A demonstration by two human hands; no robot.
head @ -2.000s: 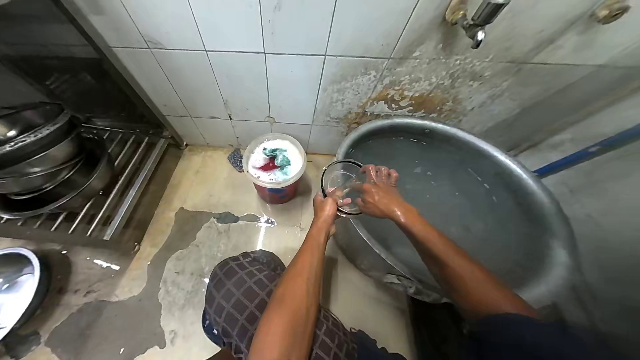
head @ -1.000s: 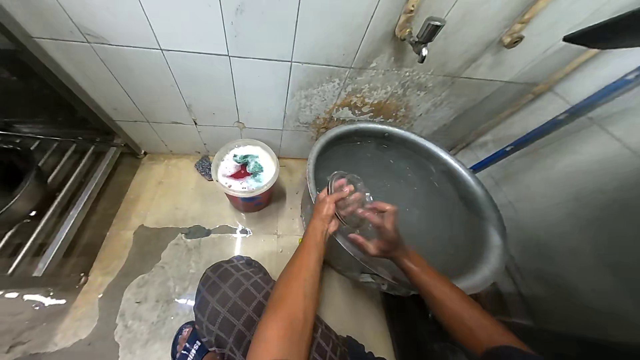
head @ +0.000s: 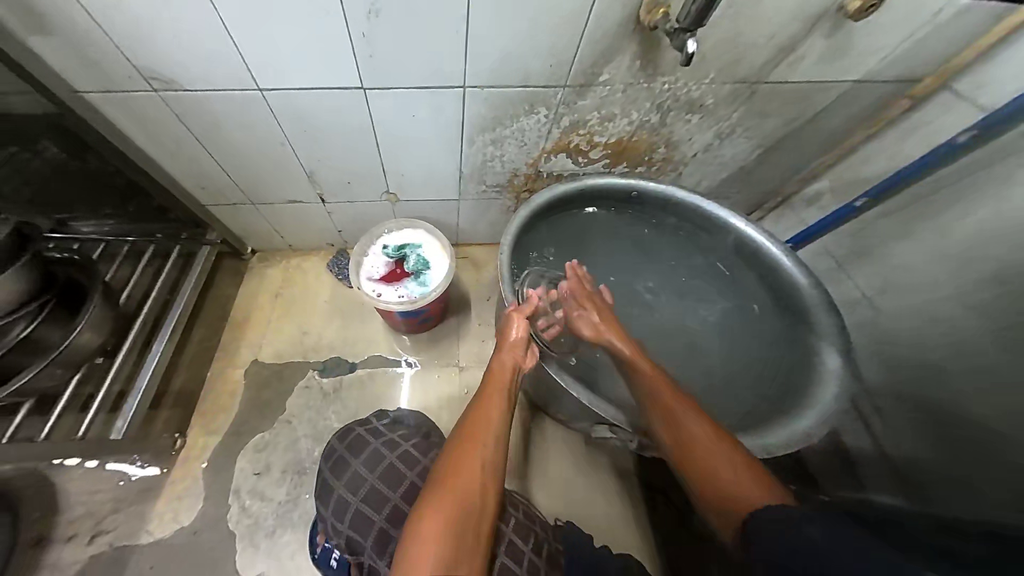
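My left hand (head: 520, 326) grips the rim of a clear round dish or lid (head: 550, 308), which looks like glass, over the near left rim of a large metal tub (head: 828, 336) of greyish water. My right hand (head: 588, 308) is beside it on the right, palm toward the dish and fingers extended; whether it touches the dish I cannot tell. Left of my hands, on the floor, stands a plastic bucket (head: 412, 316) with white suds, a green scouring pad (head: 410, 258) and something red (head: 394, 274) in it.
A tap (head: 684, 36) juts from the tiled wall above the tub. A blue pipe (head: 904, 172) slants behind the tub on the right. At the left, dark metal pots (head: 68, 328) rest on a slatted metal rack (head: 152, 340). A dark scrubber (head: 340, 266) lies by the bucket.
My right hand's fingers, spread apart one second ago, are now straighter and closer together. My left hand keeps hold of the clear dish. The view has shifted.
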